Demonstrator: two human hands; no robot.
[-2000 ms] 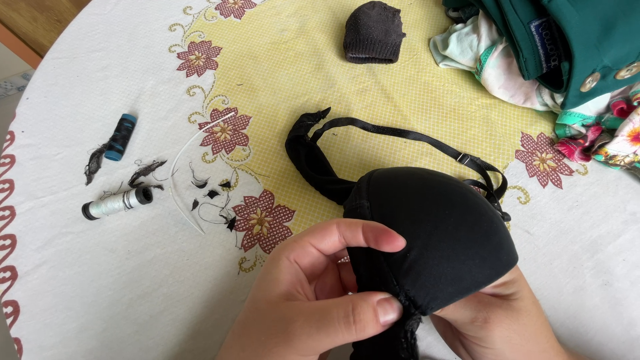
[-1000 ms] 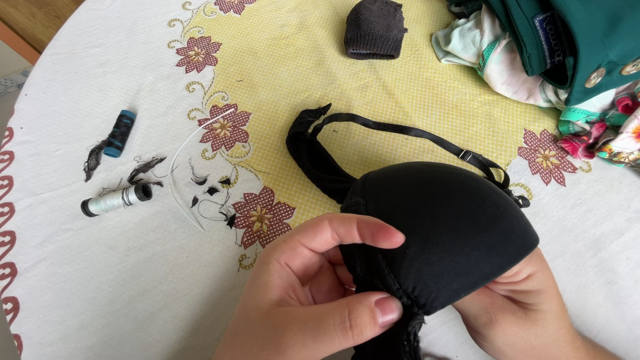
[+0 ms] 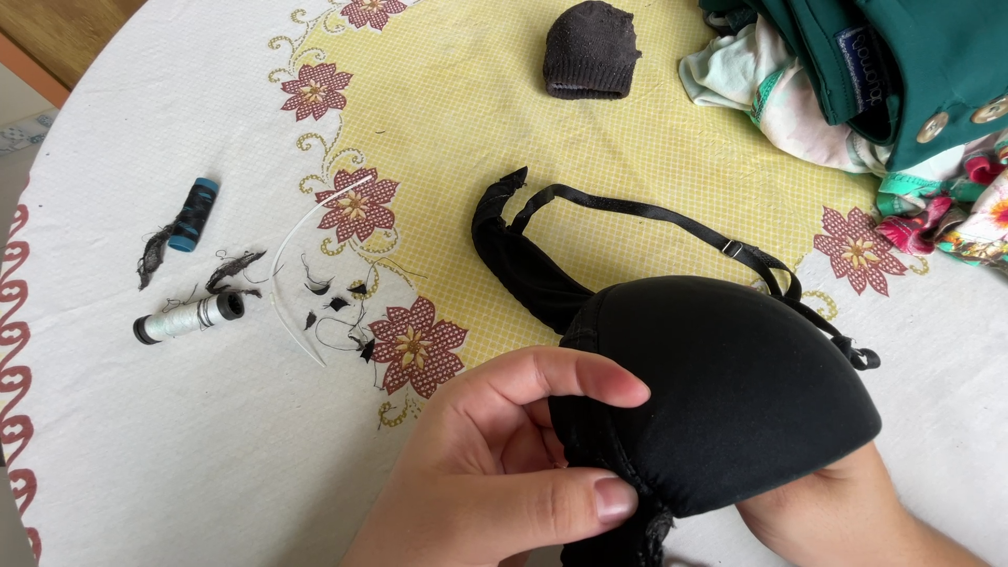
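A black bra with a padded cup (image 3: 732, 386) is held up over the near part of the table. My left hand (image 3: 512, 457) pinches its fabric at the cup's left edge, between thumb and fingers. Beneath the cup, my right hand (image 3: 827, 496) supports it from the right, its fingers mostly hidden. The bra's side band (image 3: 524, 268) and a thin strap (image 3: 646, 209) with a metal slider extend beyond the cup over the tablecloth. Below my left thumb the black edging looks frayed.
At left lie a spool of black thread (image 3: 194, 214), a spool of white thread (image 3: 189, 317), a thin curved white strip (image 3: 277, 260) and dark fabric scraps (image 3: 232, 270). A dark knitted item (image 3: 592, 51) lies far back; folded clothes (image 3: 929, 71) are piled at back right.
The cup has tilted and now reaches farther right, with my right hand beneath it. My left hand keeps its pinch at almost the same spot.
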